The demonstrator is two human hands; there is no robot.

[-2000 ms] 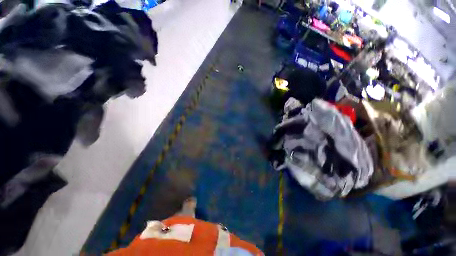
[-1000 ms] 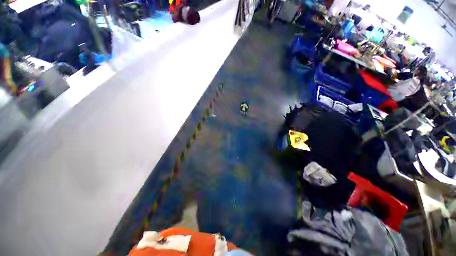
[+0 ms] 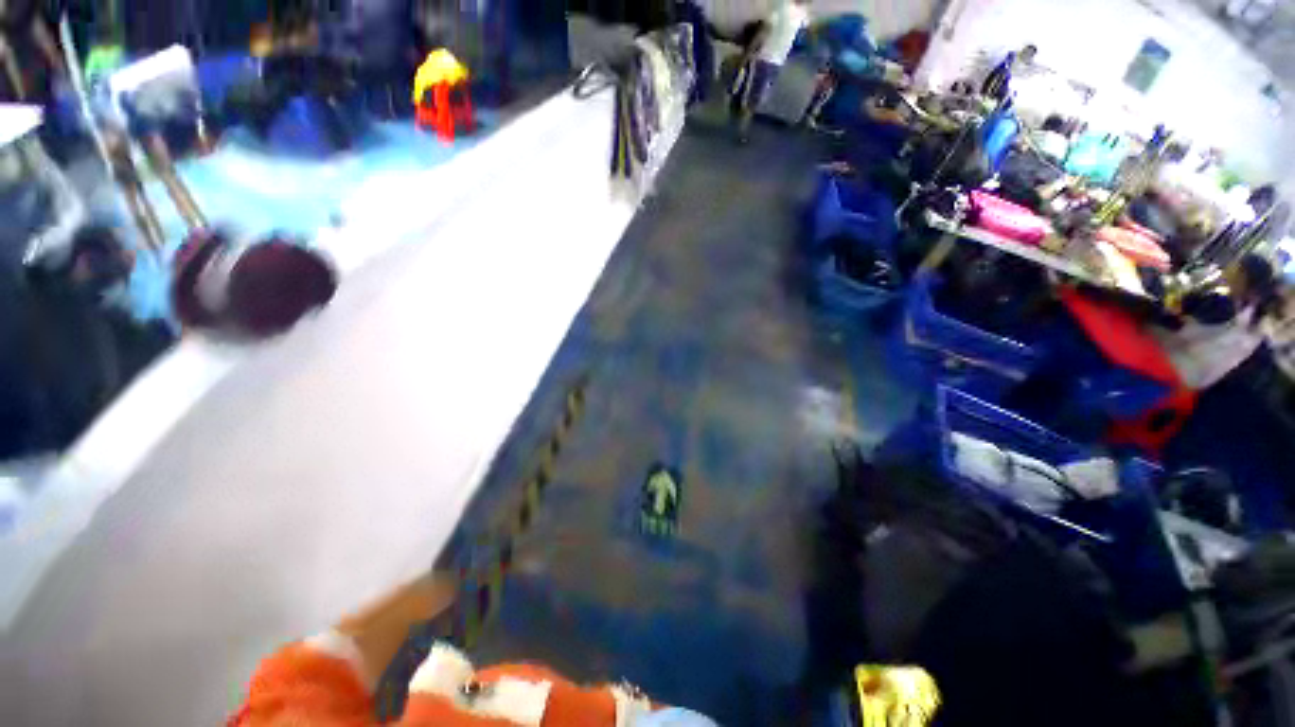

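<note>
My left hand (image 3: 415,608) is blurred at the bottom, beside the edge of the long white table (image 3: 341,412); its orange sleeve (image 3: 306,689) shows behind it. The fingers are not distinct, and I cannot tell whether they hold anything. My right hand is not in view. The orange front of my clothing (image 3: 533,699) with pale patches is at the bottom edge. A dark maroon, rounded thing (image 3: 281,284) lies at the table's far left side.
A worn blue floor aisle (image 3: 696,355) with a green arrow mark (image 3: 660,500) runs ahead. Blue crates (image 3: 1015,455), a red thing (image 3: 1129,369) and a large black heap (image 3: 980,597) line the right. Garments hang at the table's far end (image 3: 653,100). A person (image 3: 774,50) stands far ahead.
The view has moved forward along the aisle. The dark garments on the table and the grey heap at right have left the picture. My left arm has come into clearer view.
</note>
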